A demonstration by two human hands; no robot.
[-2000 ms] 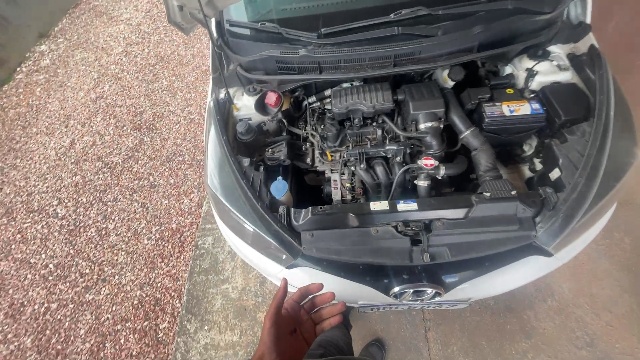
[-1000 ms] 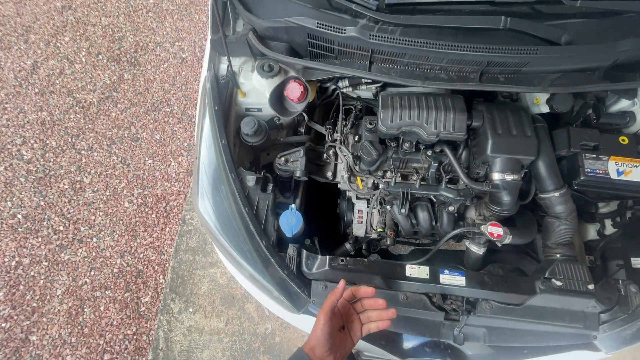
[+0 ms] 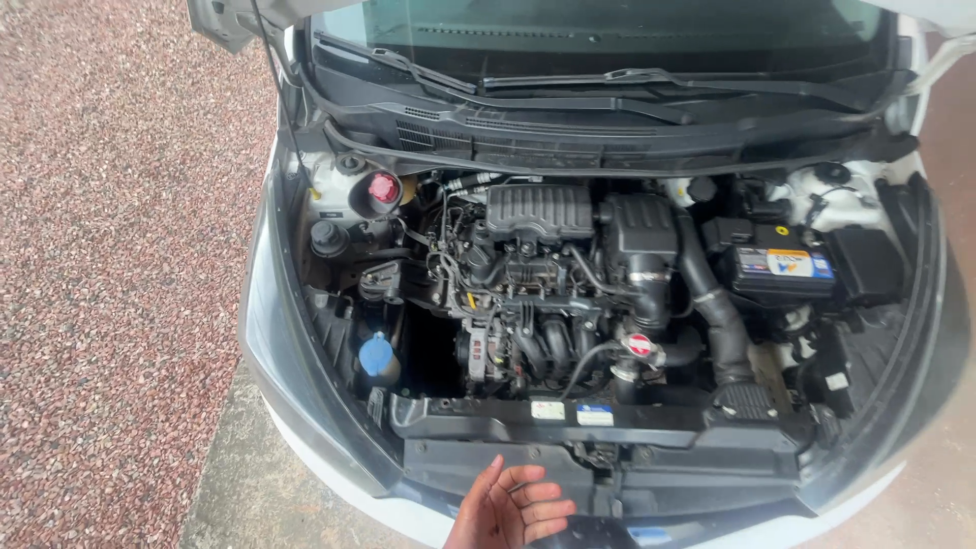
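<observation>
My left hand (image 3: pixel 509 507) is at the bottom centre, palm up, fingers apart and slightly curled, with nothing in it. It appears in front of the black radiator cover panel (image 3: pixel 496 465) of a car; contact cannot be told. Beyond it lies the open engine bay, with the engine's black plastic cover (image 3: pixel 540 211), a radiator cap (image 3: pixel 639 345) with a red and white top, a blue washer reservoir cap (image 3: pixel 376 354), a red cap (image 3: pixel 383 187), a black round cap (image 3: pixel 329 239) and a car battery (image 3: pixel 784 273). My right hand is out of view.
A thin hood prop rod (image 3: pixel 284 99) stands at the bay's left side. Behind the bay are wiper arms (image 3: pixel 564 101) and the windshield (image 3: pixel 610 38). Reddish gravel (image 3: pixel 122 252) and a concrete strip (image 3: pixel 255 465) lie left of the white car.
The view has shifted considerably, closer to the bay and then back out. My left hand stays open and bare near the car's front edge throughout.
</observation>
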